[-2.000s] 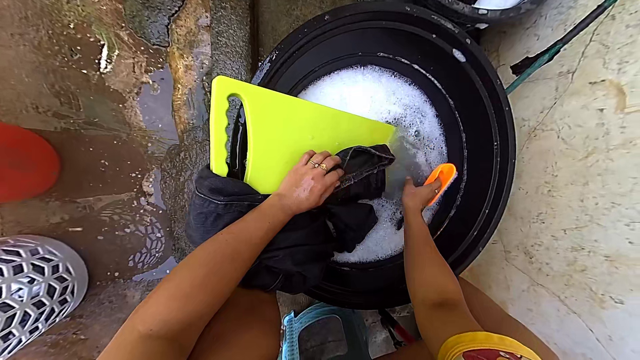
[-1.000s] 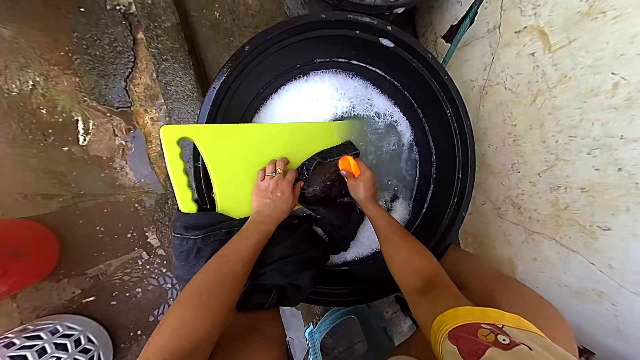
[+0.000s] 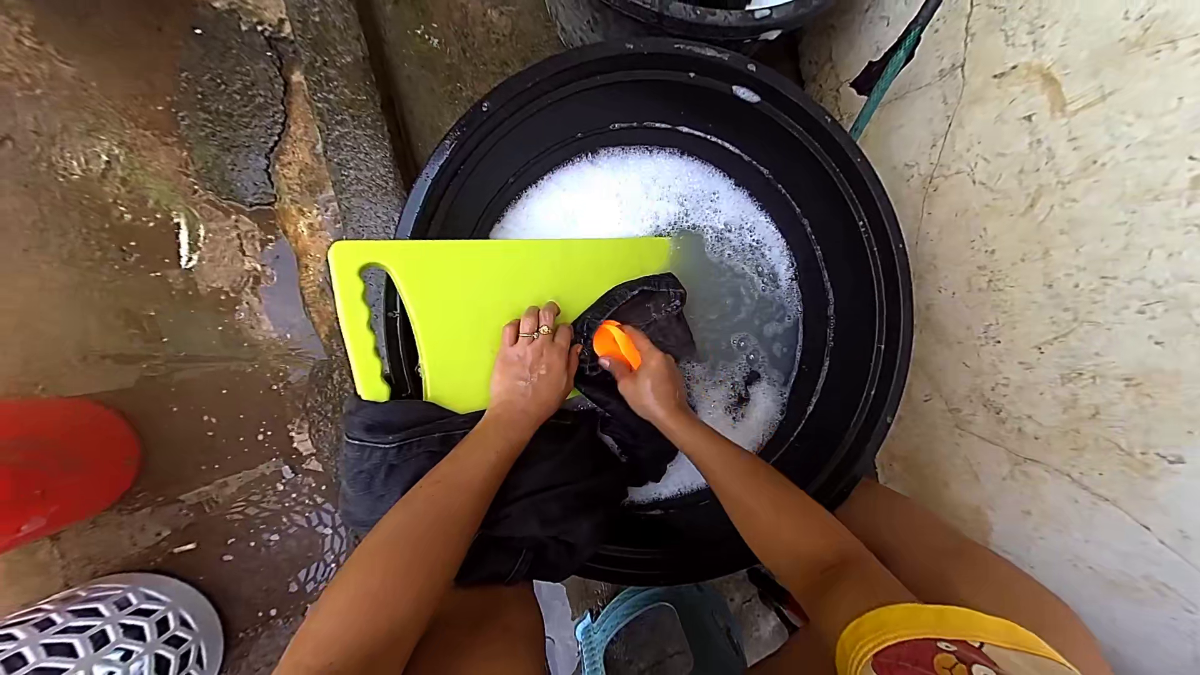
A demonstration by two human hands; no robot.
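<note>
A lime-green plastic cutting board (image 3: 469, 309) slants into soapy water (image 3: 637, 192) in a large black round basin (image 3: 848, 234). Dark denim clothing (image 3: 553, 506) hangs over the basin's near left side, with one part spread on the board's lower right. My left hand (image 3: 534, 370) presses flat on the board at the cloth's edge; whether its fingertips pinch fabric is hidden. In my right hand (image 3: 647, 375) is an orange scrub brush (image 3: 617, 345), held against the cloth on the board. Its bristles are out of sight.
At the lower left are a red plastic container (image 3: 61, 469) and a grey lattice basket (image 3: 112, 628). Another dark tub (image 3: 722, 19) touches the top edge of view. A stained wall (image 3: 1059, 281) rises at the right, and a light blue plastic item (image 3: 656, 623) lies below the basin.
My right hand has brought the orange brush left from over the water onto the cloth. My left hand has moved off the cloth's upper part onto the board beside it. The view has shifted.
</note>
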